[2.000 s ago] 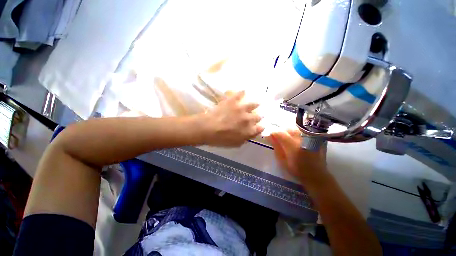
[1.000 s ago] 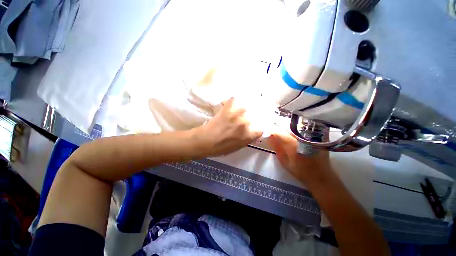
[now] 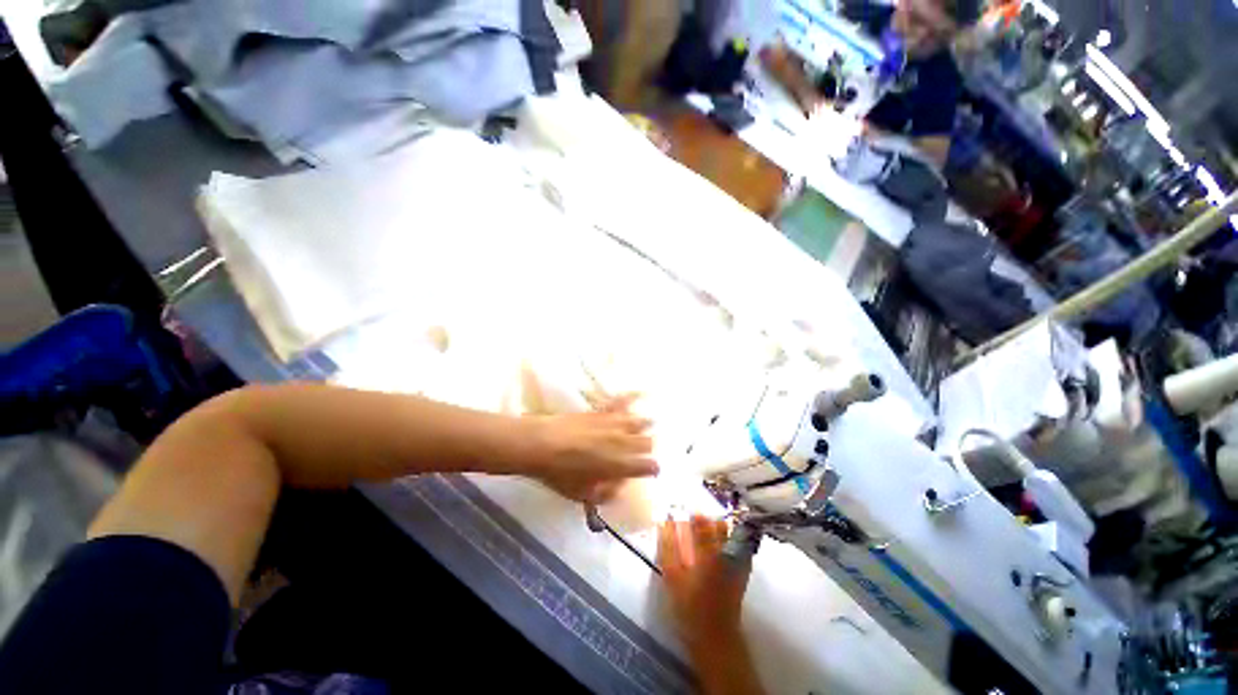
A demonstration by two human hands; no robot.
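Observation:
The white cloth (image 3: 448, 292) lies on the table left of and behind the sewing machine head (image 3: 774, 448), strongly overexposed. My left hand (image 3: 597, 451) lies on the cloth just left of the needle area, fingers towards it. My right hand (image 3: 702, 564) is at the front of the needle area, fingertips at the cloth edge, partly behind the small grey cylinder under the head. Glare hides the fingertips and the needle, so I cannot tell whether either hand grips the cloth.
Grey-blue cut pieces (image 3: 326, 68) lie in a heap at the upper left. A ruler strip (image 3: 543, 597) runs along the table's front edge. A blue basket (image 3: 88, 367) is at the far left. A person (image 3: 923, 88) is at another table at the upper right.
The view has lifted and turned, so the machine looks smaller and the room behind shows. My hands stay beside the needle area on the cloth.

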